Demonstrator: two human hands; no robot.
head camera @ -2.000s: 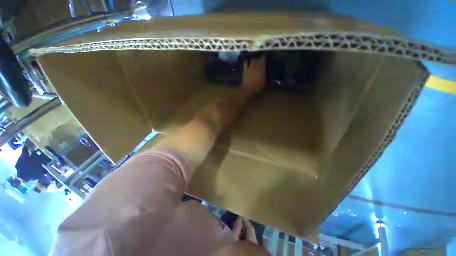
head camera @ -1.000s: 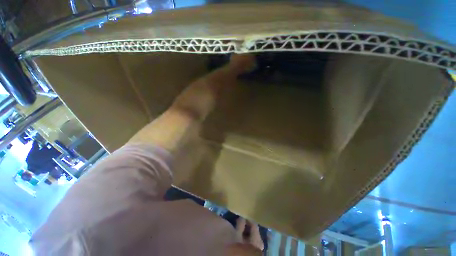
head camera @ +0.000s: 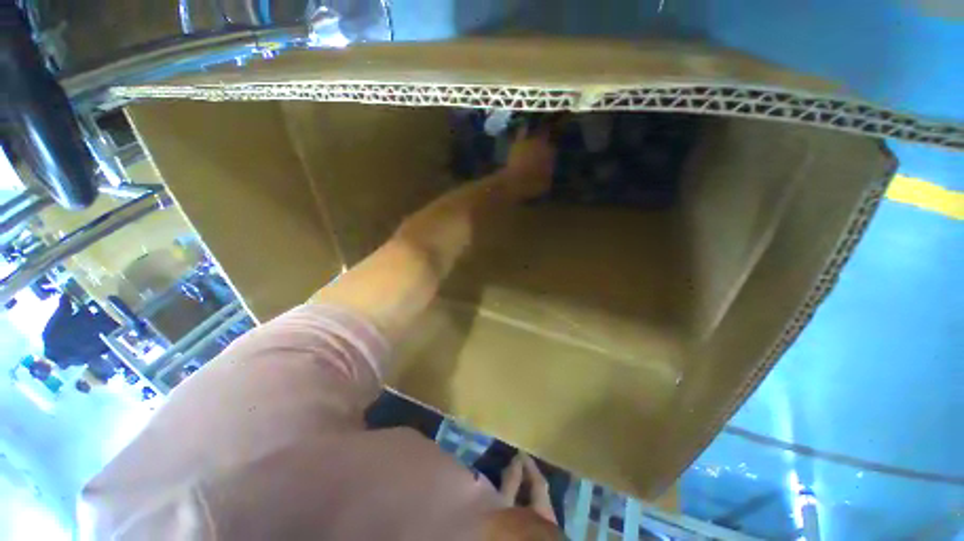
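A large open brown carton (head camera: 571,391) fills the middle of the view, its corrugated rim close to me. My left arm, in a pink sleeve, reaches deep into it. My left hand (head camera: 532,164) is at the dark far end, among black things (head camera: 624,159) that look like power adapters. Its fingers are in shadow and blurred, so its grip cannot be told. My right hand (head camera: 526,484) is small at the bottom edge, outside the carton, partly cut off by the body. Dark material is beside its fingers; whether it holds anything cannot be told.
Metal tubes and a black rounded part (head camera: 48,116) stand close at the upper left. Blue floor with a yellow line (head camera: 925,197) lies to the right. Pale rack bars (head camera: 605,512) are below the carton. A dark-clothed person (head camera: 79,336) is far off at the left.
My left hand shifts slightly within the dark end of the carton and stays inside. The view of the carton shifts a little. My right hand remains near the bottom edge.
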